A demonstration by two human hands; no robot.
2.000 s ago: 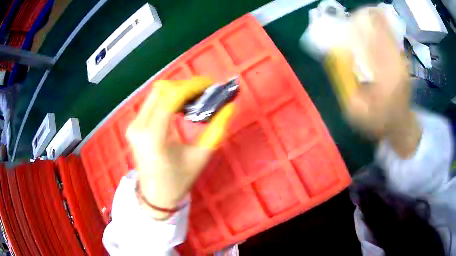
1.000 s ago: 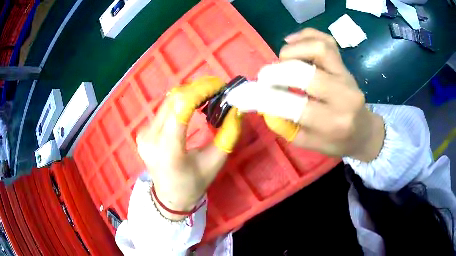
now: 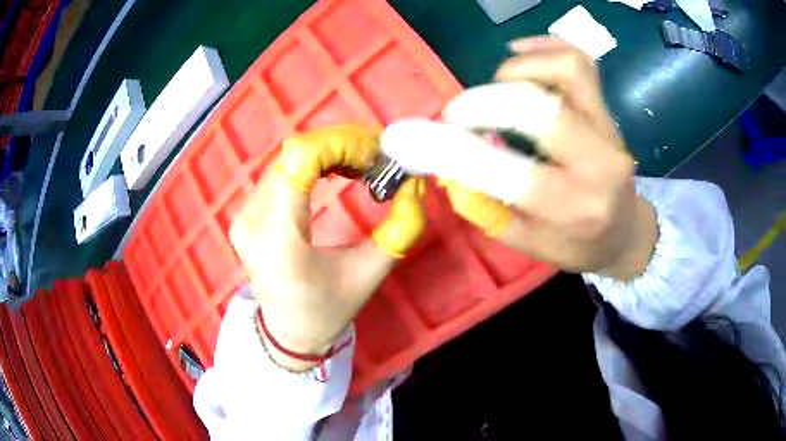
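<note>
My left hand point(image 3: 315, 232), with yellow-orange finger cots, grips a small dark, shiny metal part point(image 3: 385, 178), likely a watch, between thumb and fingers. My right hand point(image 3: 560, 164) has a white wiping cloth point(image 3: 439, 155) wrapped over its fingertips, and the cloth touches the part. A yellow-orange finger cot point(image 3: 476, 209) shows below the cloth. The fingers hide much of the part. Both hands are above the red compartment tray point(image 3: 332, 34). One dark part point(image 3: 190, 362) lies in a pocket at the tray's lower left edge.
Stacked red trays point(image 3: 77, 362) stand at lower left. White fixture blocks point(image 3: 177, 116) lie at upper left on the green bench. A white square wipe point(image 3: 584, 33), a pale block point(image 3: 508, 7) and dark ribbed band pieces point(image 3: 705, 43) lie at upper right.
My right hand came in from the upper right with the cloth to the part in my left hand. Since one second ago, the part is turned and more covered by the fingers. The view has shifted.
</note>
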